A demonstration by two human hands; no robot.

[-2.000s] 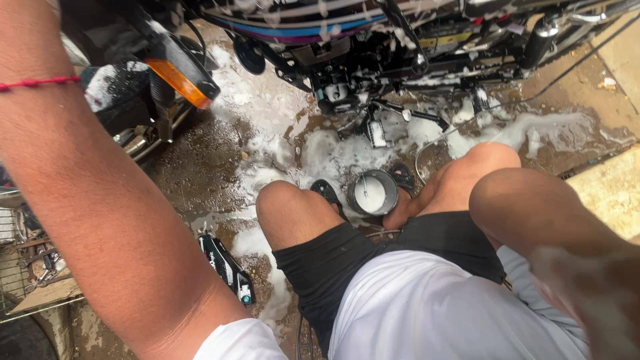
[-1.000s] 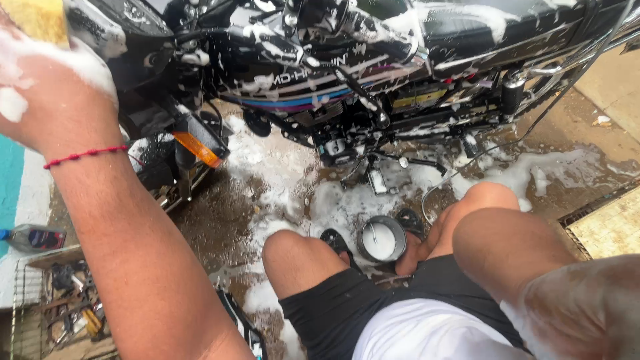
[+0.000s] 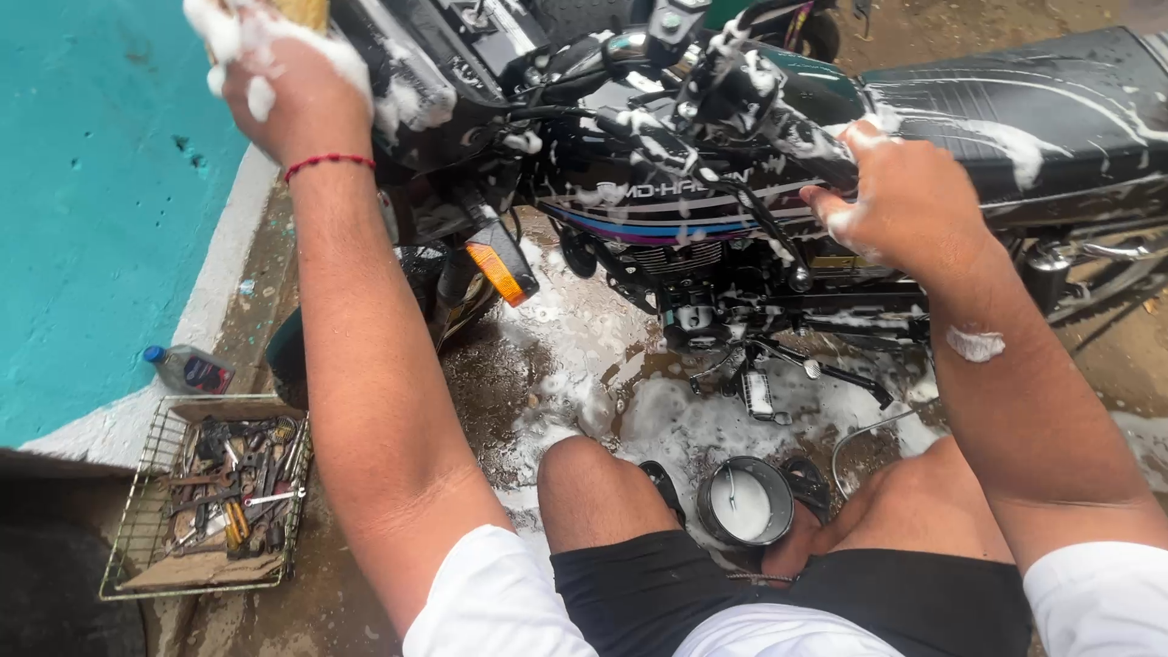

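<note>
A black motorcycle with blue and purple stripes on its fuel tank [image 3: 657,205] stands across the view, streaked with white foam. My left hand [image 3: 297,87], covered in suds, holds a yellowish sponge [image 3: 306,13] beside the front headlamp cowl [image 3: 406,91]. My right hand [image 3: 899,205] grips the black handlebar grip [image 3: 817,151], in front of the foamy seat [image 3: 995,123]. Some foam clings to my right forearm. A dark bucket [image 3: 703,511] of whitish soapy liquid stands between my feet. The orange turn signal [image 3: 495,272] hangs below the cowl.
On the left a wire basket [image 3: 137,547] holds loose hand tools, with a blue-capped plastic bottle [image 3: 192,370] behind it. A turquoise wall [image 3: 100,210] rises beyond. Foam and water cover the ground under the engine [image 3: 689,301]. A thin hose or cable [image 3: 858,443] curves near my right leg.
My right hand, out of view a second ago, is now on the handlebar grip. The view has shifted up and left, showing more of the wall and basket.
</note>
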